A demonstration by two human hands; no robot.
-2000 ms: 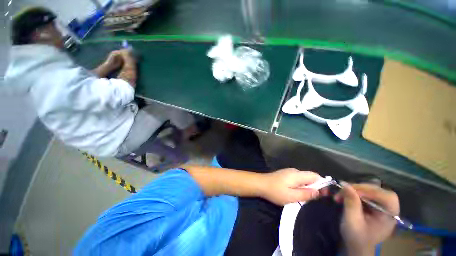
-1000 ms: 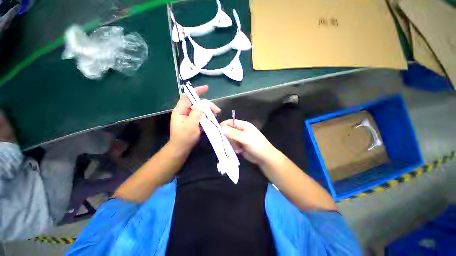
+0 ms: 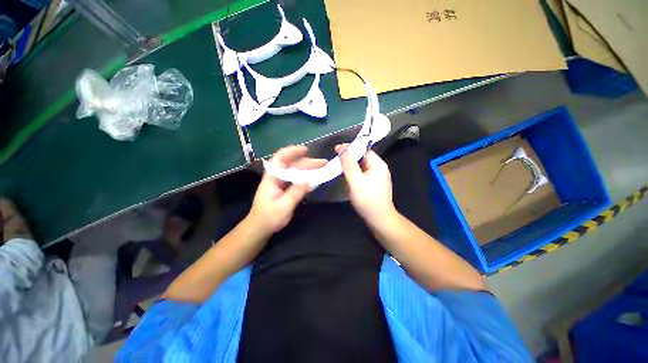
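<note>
A white cat-ear headband shell (image 3: 323,172) is held above my lap, its arc curving from the left up to the right. One ear shows at its right side, and a thin dark wire runs from its upper end. My left hand (image 3: 284,190) grips the left part of the arc. My right hand (image 3: 368,183) grips it near the right ear with thumb and fingers. No tool can be made out in my right hand. Three more white headband shells (image 3: 273,84) lie close together on the dark green bench.
A clear plastic bag (image 3: 135,101) lies at left on the green bench (image 3: 163,159). A cardboard sheet (image 3: 447,46) lies at upper right. A blue tote (image 3: 465,225) on the floor holds one headband (image 3: 529,172). A person's sleeve (image 3: 35,305) is at lower left.
The held shell has turned from edge-on and slanting to showing its open arc. Both hands have moved along it. The slim tool seen earlier in my right hand no longer shows.
</note>
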